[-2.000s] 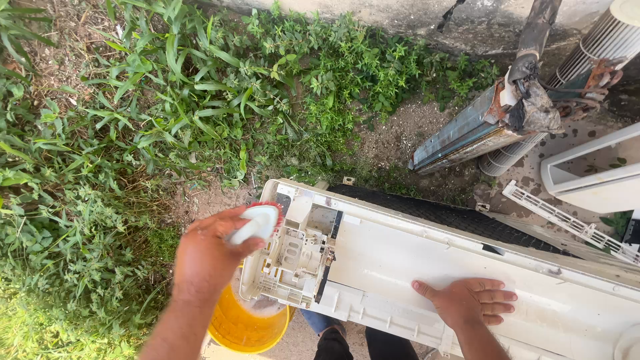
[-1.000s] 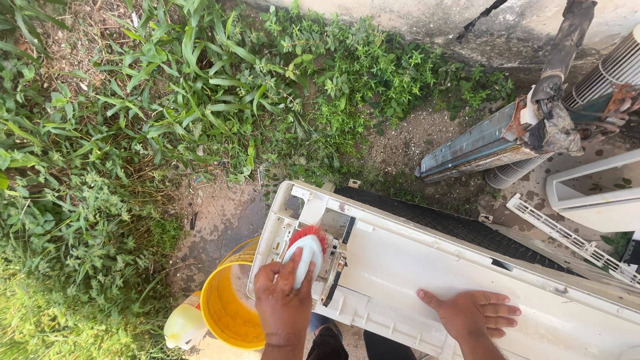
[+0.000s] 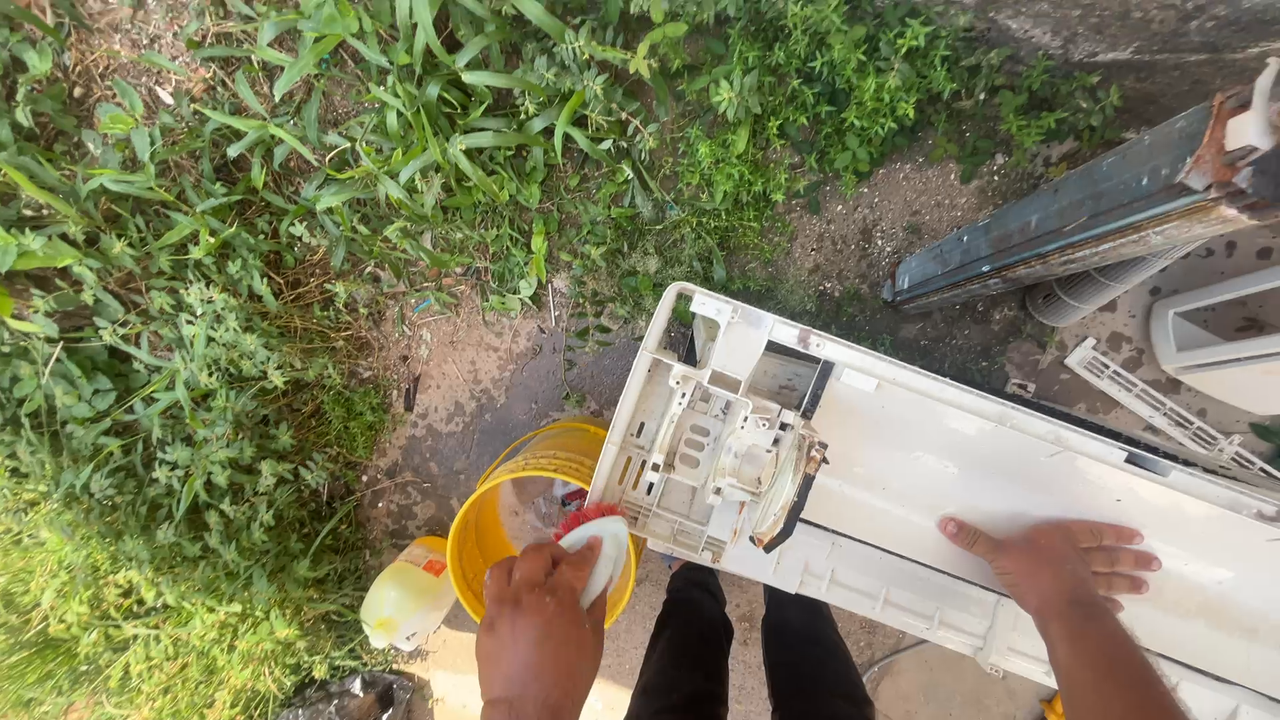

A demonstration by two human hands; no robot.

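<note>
My left hand (image 3: pixel 545 620) grips a scrub brush (image 3: pixel 600 550) with a white back and red bristles, over the rim of a yellow bucket (image 3: pixel 468 545). Liquid and a small red item show inside the bucket. Right beside the brush is the left end of a long white plastic air conditioner housing (image 3: pixel 900 430), with its moulded bracket section (image 3: pixel 700 440). My right hand (image 3: pixel 1070 565) lies flat on the housing's smooth inner panel, fingers spread, holding nothing.
A plastic jug (image 3: pixel 405 600) with yellowish liquid stands left of the bucket. Metal coil parts (image 3: pixel 1050 220), a white grille strip (image 3: pixel 1165 400) and a white casing (image 3: pixel 1220 335) lie at the right. Weeds (image 3: pixel 200 300) cover the left; my legs (image 3: pixel 685 640) are below the housing.
My left hand with the brush moved onto the housing's bracket end, then off it to the bucket. The right hand stays on the panel. The view has shifted.
</note>
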